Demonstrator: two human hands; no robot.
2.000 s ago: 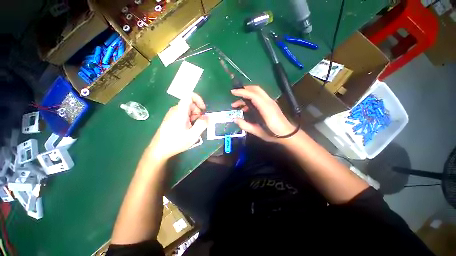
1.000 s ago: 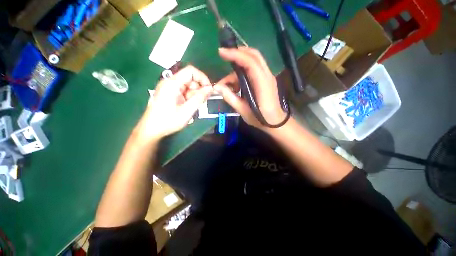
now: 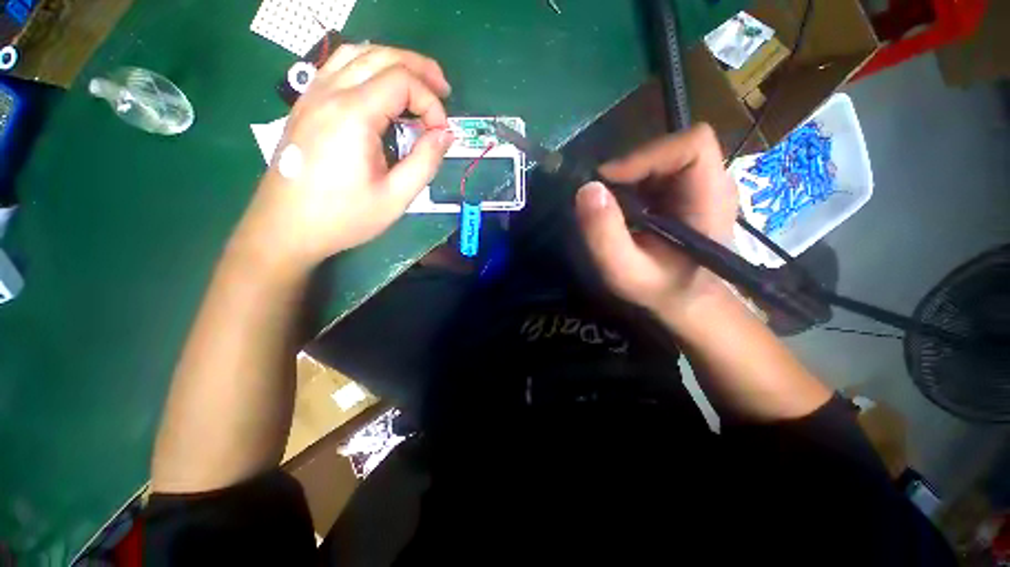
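A white housing (image 3: 514,177) with a dark window lies at the bench's front edge. A green circuit board (image 3: 474,131) shows along its far side. A blue cell (image 3: 470,228) on a red wire hangs over the near edge. My left hand (image 3: 360,150) is at the housing's left side, its thumb and finger pinching a thin red wire by the board. My right hand (image 3: 659,216) holds a dark soldering iron (image 3: 567,166), its thin tip pointing at the board's right end. A round white-ringed component (image 3: 301,75) with red wires lies beyond my left hand.
A white sheet with rows of marks (image 3: 301,20) is at the back. A clear bottle (image 3: 144,100) lies at left. A cardboard box (image 3: 838,83) and a white tub (image 3: 851,166) of blue cells (image 3: 793,175) are at right. A black fan (image 3: 969,354) stands far right.
The view has moved closer to the housing. My right hand has moved right, away from my left hand, and the iron now points left at the board instead of away across the bench.
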